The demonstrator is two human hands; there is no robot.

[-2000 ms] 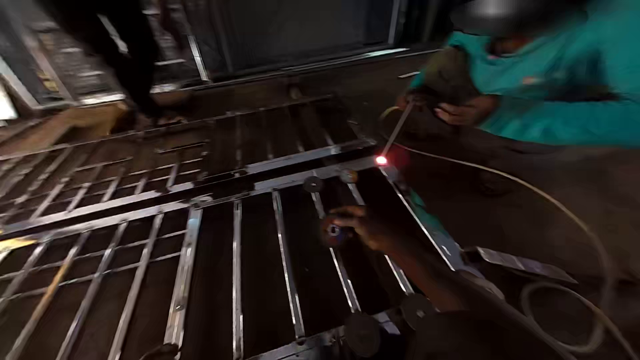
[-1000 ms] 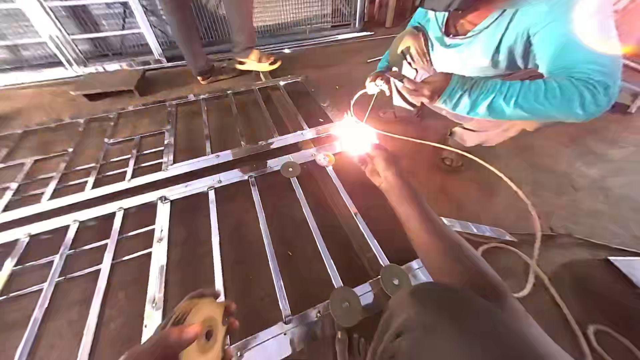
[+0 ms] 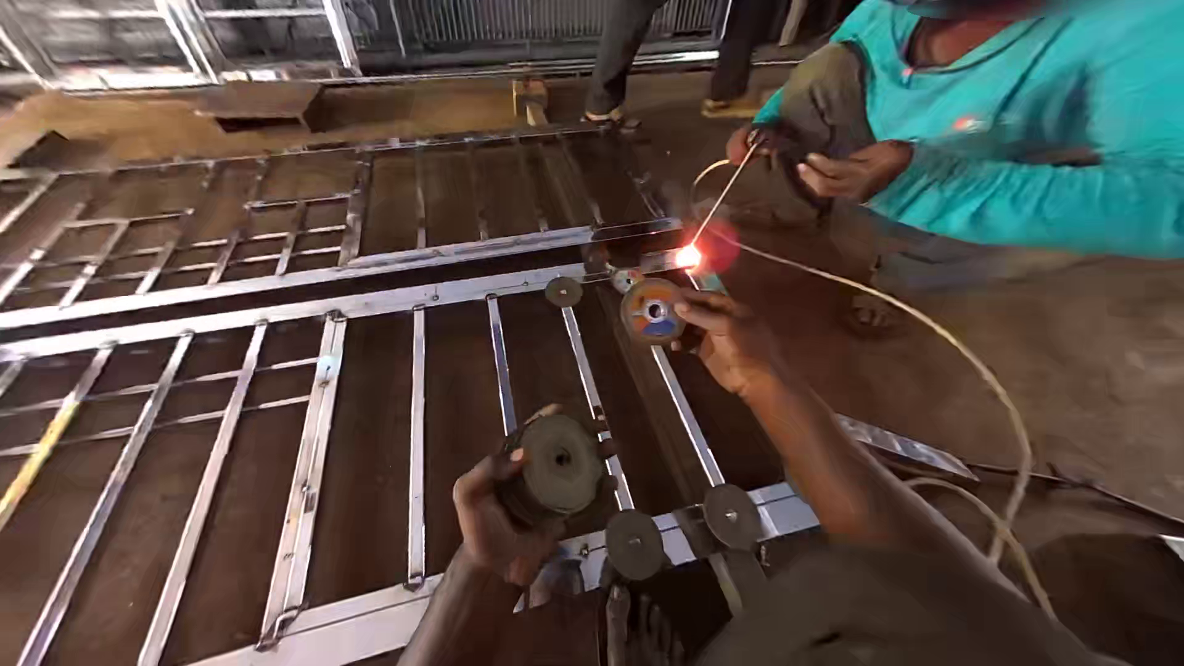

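Note:
My left hand (image 3: pixel 504 509) grips a stack of dark abrasive discs (image 3: pixel 561 462) above the lower part of a metal gate frame. A single abrasive disc (image 3: pixel 652 313) with a coloured label is pinched between the fingers of my right hand (image 3: pixel 726 338), close to the frame's middle rail. More discs rest on the frame: one on the middle rail (image 3: pixel 564 291), a small one (image 3: pixel 627 279) beside it, and two on the lower rail (image 3: pixel 635 544). Just beyond my right hand, a welding electrode (image 3: pixel 726 199) glows at its tip against the metal.
A co-worker in a teal shirt (image 3: pixel 999 176) holds the electrode at the right. A pale cable (image 3: pixel 925 324) curves across the floor there. A second metal frame (image 3: pixel 416 250) lies beyond the first. Another person's legs (image 3: pixel 624 55) stand at the back, near a wooden block (image 3: pixel 530 97).
My left hand has come up and inward from the lower left with the disc stack. The bright welding flare of a second ago has shrunk to a small glow, and a disc now shows in my right hand.

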